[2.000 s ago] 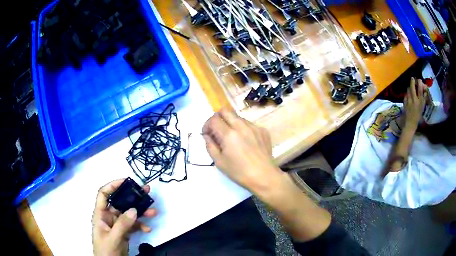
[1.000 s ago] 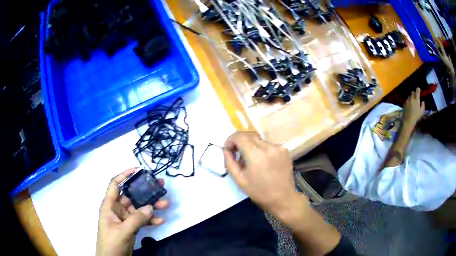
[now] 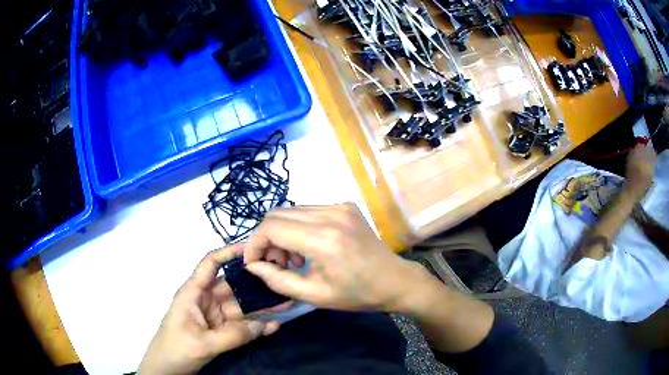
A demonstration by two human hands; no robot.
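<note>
My left hand [image 3: 202, 315] holds a black square housing [image 3: 251, 287] near the front edge of the white sheet [image 3: 132, 271]. My right hand [image 3: 323, 256] is over the housing, with thumb and forefinger pinched at its upper edge. The sealing ring seen earlier in the right hand cannot be made out now; the fingers cover that spot. A tangled heap of thin black sealing rings [image 3: 248, 187] lies on the sheet just beyond my hands.
A blue bin [image 3: 198, 139] with black housings stands beyond the heap, a fuller bin [image 3: 89, 212] left of it. Cable assemblies [image 3: 433, 110] lie on a clear tray [image 3: 433, 194] at right. A person in a white shirt [image 3: 587, 220] sits at far right.
My right hand has moved left from beside the heap, with the sealing ring it held, onto the housing. My left hand has moved slightly right. The view has shifted.
</note>
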